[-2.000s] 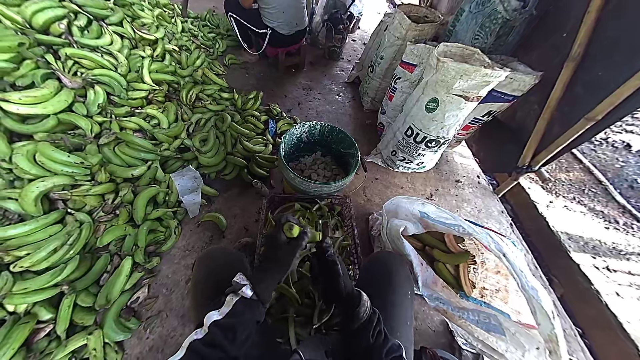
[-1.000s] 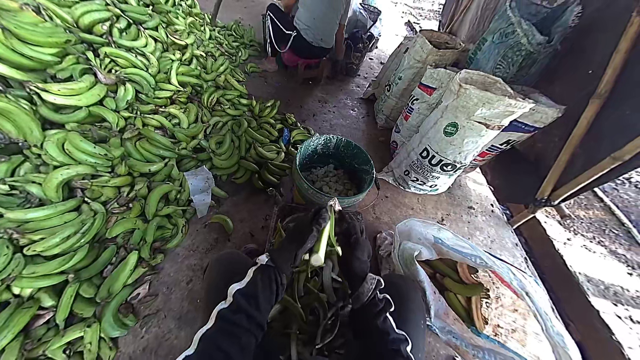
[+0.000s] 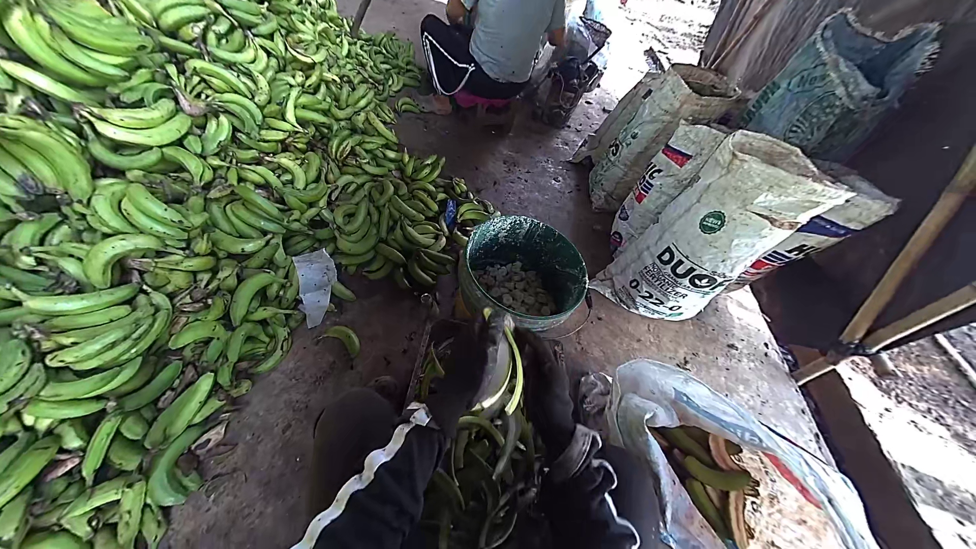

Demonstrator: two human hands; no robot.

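A partly peeled green plantain (image 3: 497, 374) is held upright in my left hand (image 3: 457, 362), in a dark glove, with a strip of peel hanging from its top. My right hand (image 3: 545, 381), also dark-gloved, is at the plantain's right side near the top; whether it holds a tool is hidden. Below both hands a dark crate (image 3: 421, 358) holds green peels (image 3: 488, 465). Just beyond them stands a green bucket (image 3: 578, 305) with pale pieces (image 3: 515, 287) inside.
A large heap of green plantains (image 3: 229, 206) fills the left. Woven sacks (image 3: 709, 221) stand at the right, and an open plastic sack (image 3: 648, 389) with plantains lies nearer. A person (image 3: 507, 46) sits beyond. A wooden pole frame (image 3: 915, 252) edges the right side.
My hands held the plantain tilted a second ago; now it is more upright, and a long peel strip hangs from it. The bucket holds pale pieces throughout.
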